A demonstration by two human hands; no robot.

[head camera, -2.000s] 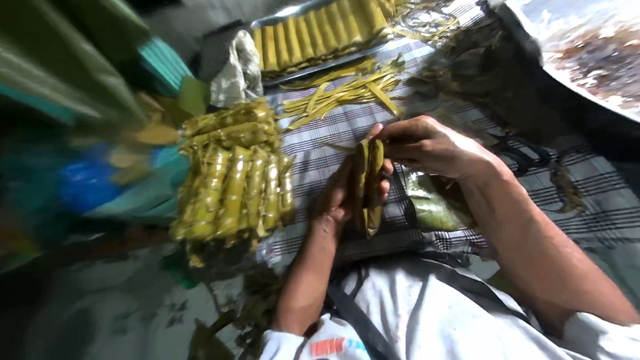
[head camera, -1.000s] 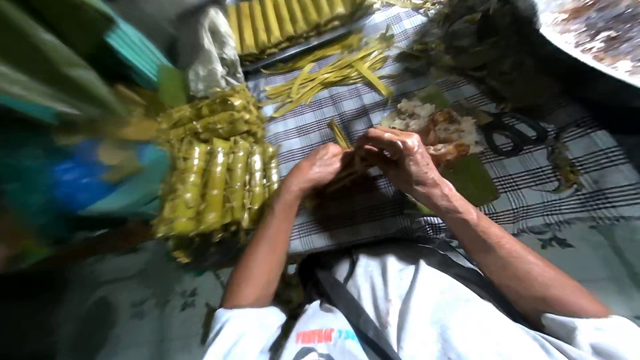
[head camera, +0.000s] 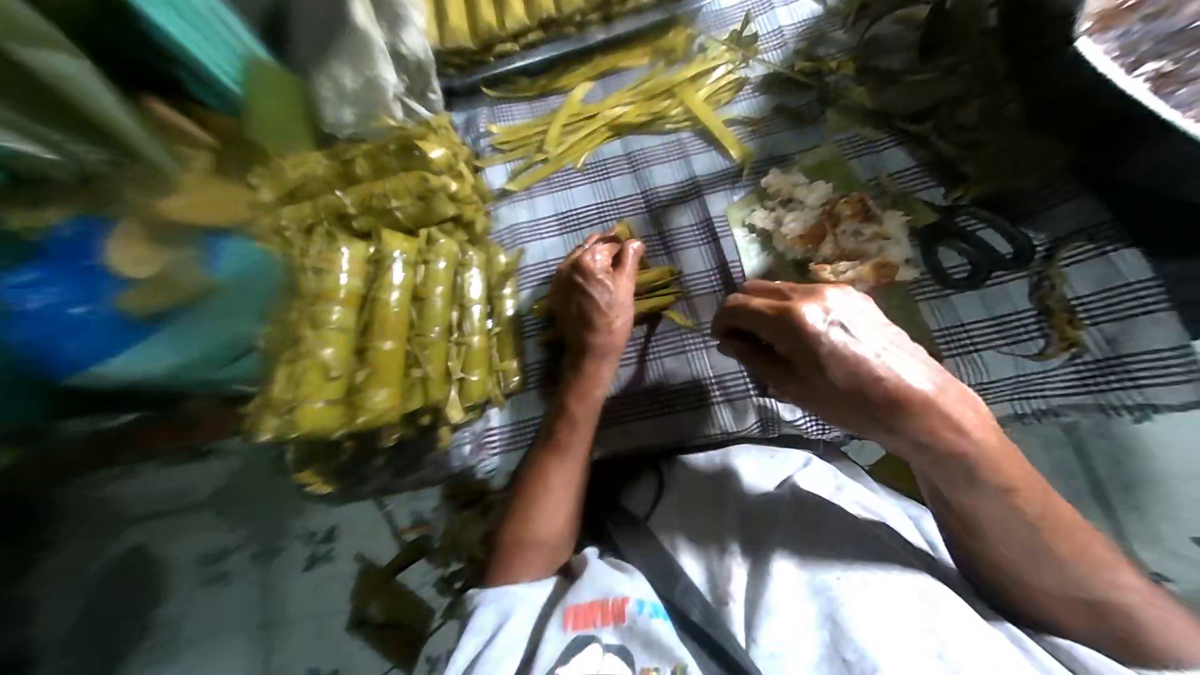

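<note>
My left hand (head camera: 600, 286) grips a leaf-wrapped bundle (head camera: 656, 292), whose folded ends stick out to the right of the fingers. To its right my right hand (head camera: 797, 342) is closed, its fingertips curled under; whether it pinches a thin tie cannot be told. Just beyond the right hand, white rice with brown filling (head camera: 834, 230) lies on a piece of green leaf. Tied leaf-wrapped rolls (head camera: 384, 328) are stacked left of my left hand. Yellow-green leaf strips (head camera: 619, 108) lie loose on the checked cloth (head camera: 675, 202) beyond both hands.
Dark-handled scissors (head camera: 975, 248) rest right of the rice. A tray (head camera: 562, 47) of more wrapped rolls stands at the far edge, beside a whitish plastic bag (head camera: 370, 70). A large pan's rim (head camera: 1139, 89) shows at top right. A blue plastic bag (head camera: 70, 291) is at far left.
Two seconds ago both hands held an upright folded leaf; one second ago they were close together over the cloth. They are now apart, the right hand drawn to the right.
</note>
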